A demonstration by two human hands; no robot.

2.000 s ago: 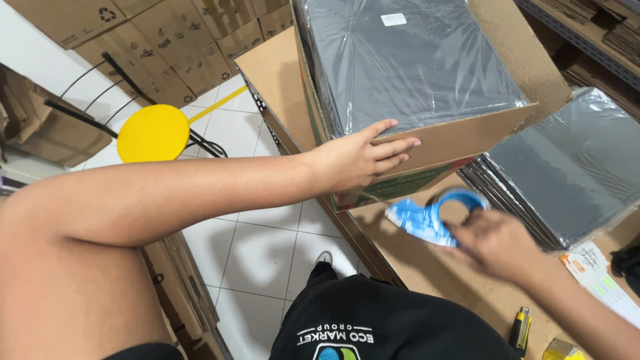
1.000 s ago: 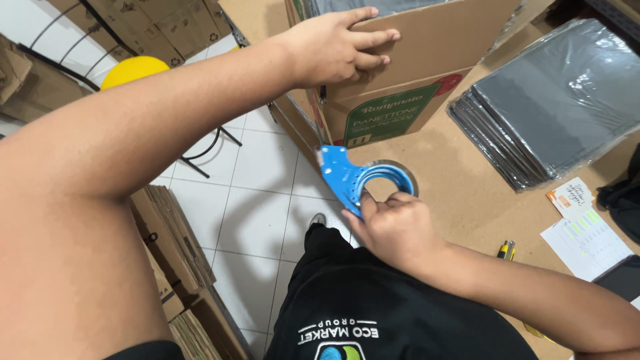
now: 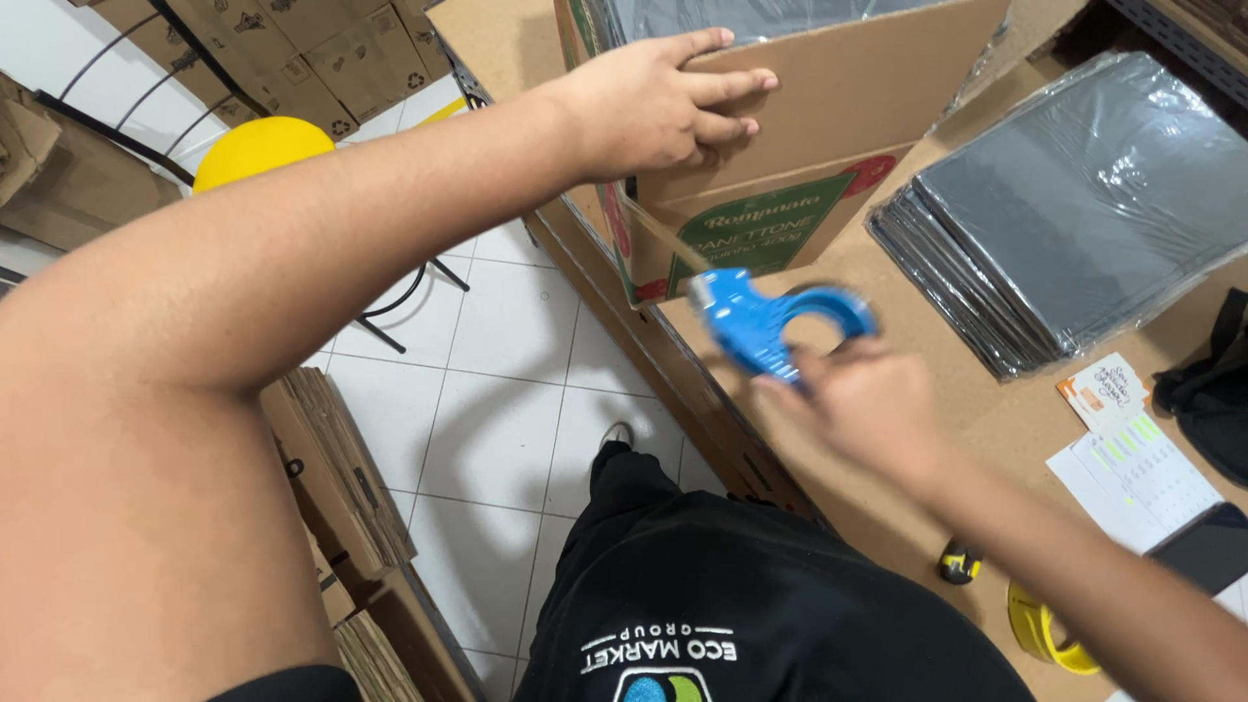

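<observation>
My left hand [image 3: 673,102] lies with spread fingers over the upper edge and side of an open cardboard box [image 3: 838,93], which bears green and red print. Inside the box, dark flat goods in clear plastic [image 3: 760,15] show at the top. A blue tape dispenser [image 3: 746,317] is gripped in my right hand [image 3: 858,395], slightly blurred. From the dispenser's head a strip of tape [image 3: 668,234] runs up to the box's near corner, below my left hand.
Plastic-wrapped dark flat packs [image 3: 1082,195] are stacked on the brown worktop [image 3: 926,429]. Papers [image 3: 1131,478], a phone [image 3: 1209,546], a black and yellow tool [image 3: 960,563] and a yellow ring-shaped object [image 3: 1048,634] lie at the right. A yellow-seated stool [image 3: 263,151] and flattened cardboard [image 3: 336,468] stand left.
Two seconds ago the box's open top with its wrapped contents showed more fully. The dispenser has moved from right of the box to its near corner, and a tape strip now stretches between them.
</observation>
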